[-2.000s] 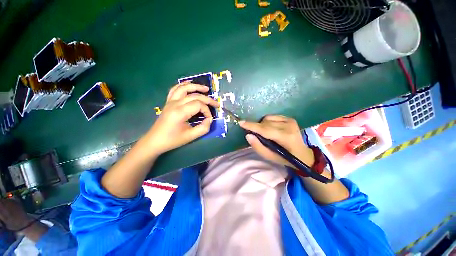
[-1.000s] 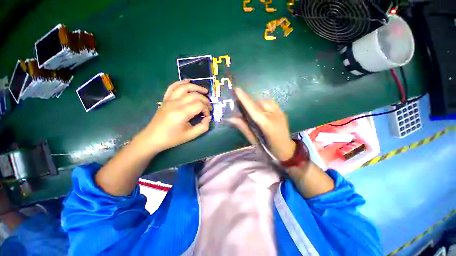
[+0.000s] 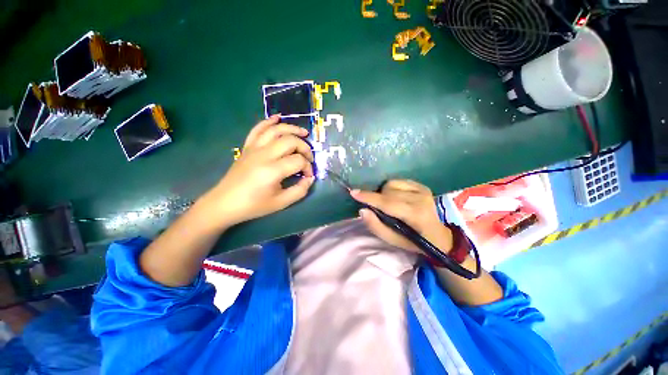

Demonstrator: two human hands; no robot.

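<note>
Several LCD modules lie in a column on the green mat in front of me. The top LCD module [image 3: 290, 99] is uncovered, with a hooked orange flexible circuit [image 3: 329, 89] at its right edge. My left hand [image 3: 269, 168] rests over the lower modules and hides most of them; its thumb and fingertips press near their right edge. My right hand [image 3: 407, 212] holds the black soldering iron [image 3: 410, 236] like a pen, its thin tip pointing at the lowest module's right edge. Whether tip and joint touch, I cannot tell.
Two stacks of LCD modules [image 3: 102, 64] lean at the left, beside one single module [image 3: 143, 134]. Loose flexible circuits [image 3: 412, 43] lie near the fan [image 3: 495, 26]. A white cup [image 3: 562, 73], a grid tray [image 3: 599, 179] and a parts tray [image 3: 540, 203] are at right.
My right hand first swung up toward the modules' right edge, then came back down and right with the iron. My left hand has shifted lower on the modules, uncovering the top one.
</note>
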